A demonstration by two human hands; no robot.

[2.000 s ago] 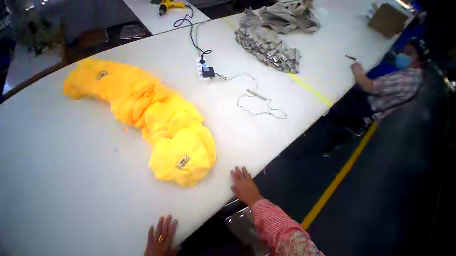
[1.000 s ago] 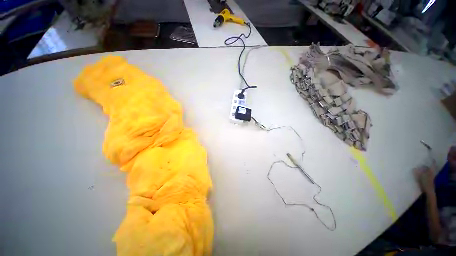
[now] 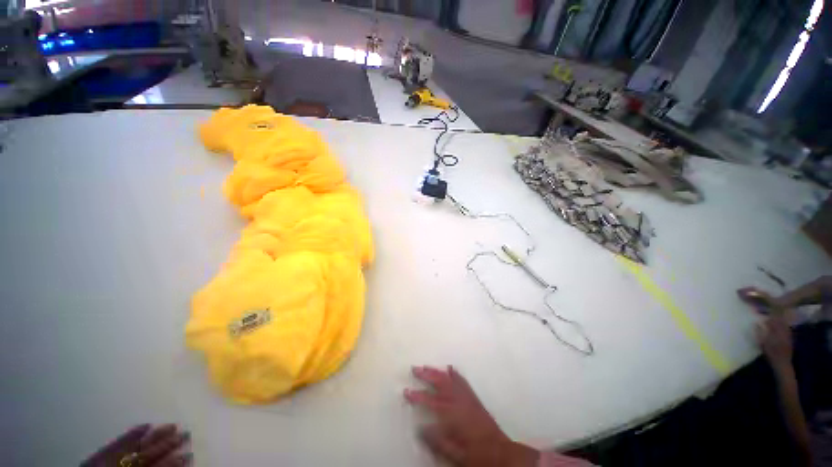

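A long row of overlapping yellow knitted pieces (image 3: 301, 219) lies on the white table, left of centre, curving from the back towards me. The nearest piece has a small label (image 3: 250, 321) facing up; another label (image 3: 261, 126) shows at the far end. My left hand (image 3: 141, 449) is at the bottom left edge, partly cut off, with a ring on it, below the row. My right hand (image 3: 456, 415) is at the bottom centre, right of the nearest piece, slightly blurred, fingers apart and holding nothing. Neither hand touches the yellow pieces.
On the white table (image 3: 109, 237) are a power adapter (image 3: 433, 187) with cable, a looped cord with a thin stick (image 3: 526, 266), and grey-beige knitted pieces (image 3: 584, 196). A yellow pistol-shaped tool (image 3: 427, 99) lies on the far bench. Another person's hands (image 3: 774, 315) are at the right edge.
The view has swung up and back, so the whole yellow row shows again. Both hands, out of view a second ago, are back at the bottom. The yellow row keeps its curved layout.
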